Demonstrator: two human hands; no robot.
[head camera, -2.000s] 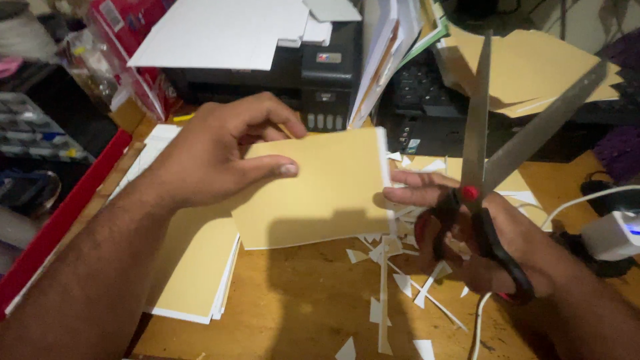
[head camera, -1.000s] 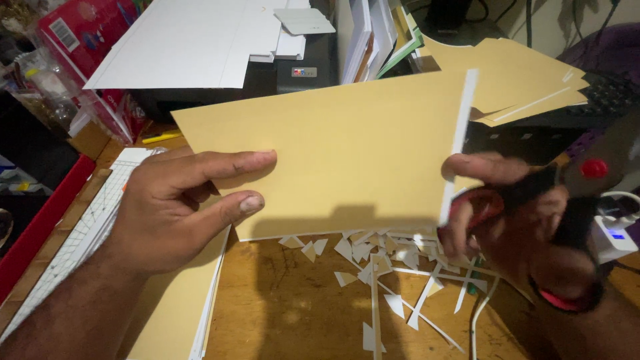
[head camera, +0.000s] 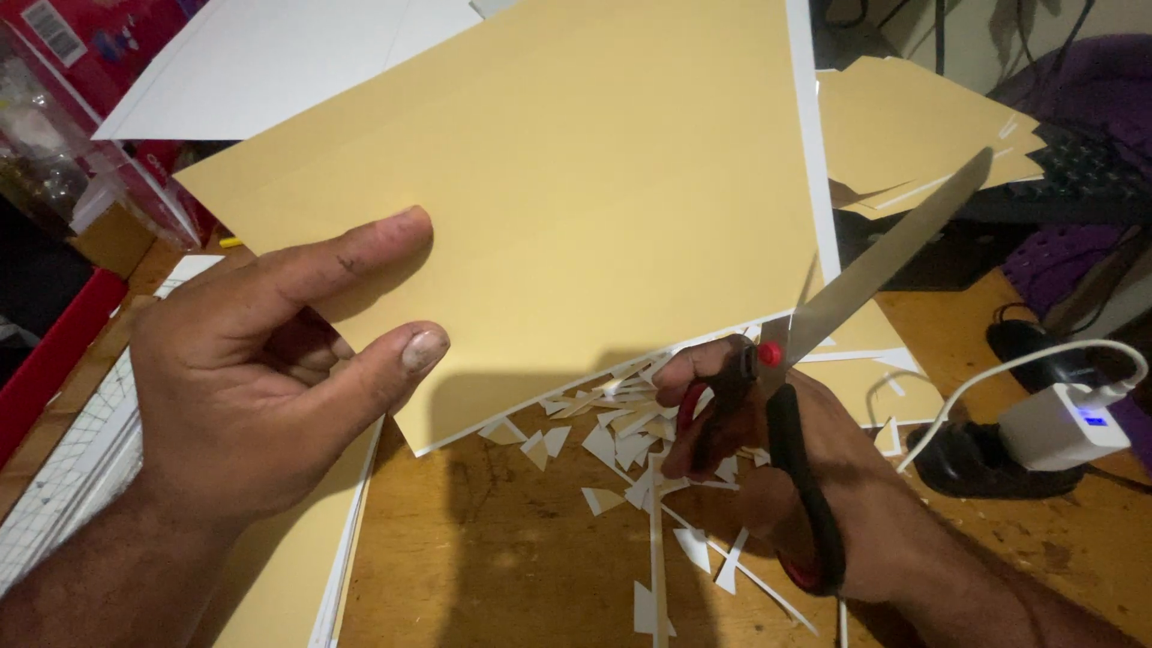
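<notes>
My left hand (head camera: 270, 360) pinches the left part of a tan paper sheet (head camera: 576, 198) with white borders, thumb and index finger on its face. The sheet is tilted above the table. My right hand (head camera: 810, 459) has its fingers in the black and red handles of a pair of scissors (head camera: 770, 354). The blades are spread at the sheet's lower right corner, one in front of the white border and the other mostly hidden behind the sheet. White and tan paper offcuts (head camera: 630, 441) lie on the wooden table below.
A stack of tan sheets (head camera: 297, 540) lies at lower left beside a gridded white strip (head camera: 81, 477) and a red edge (head camera: 54, 360). More tan paper (head camera: 918, 135) rests at the upper right. A white charger (head camera: 1048, 427) with a cable (head camera: 972, 378) is plugged in at the right.
The tan sheet has turned and now tilts up to the right, its left edge still in my left hand. The scissors have moved from the right to the sheet's lower right corner.
</notes>
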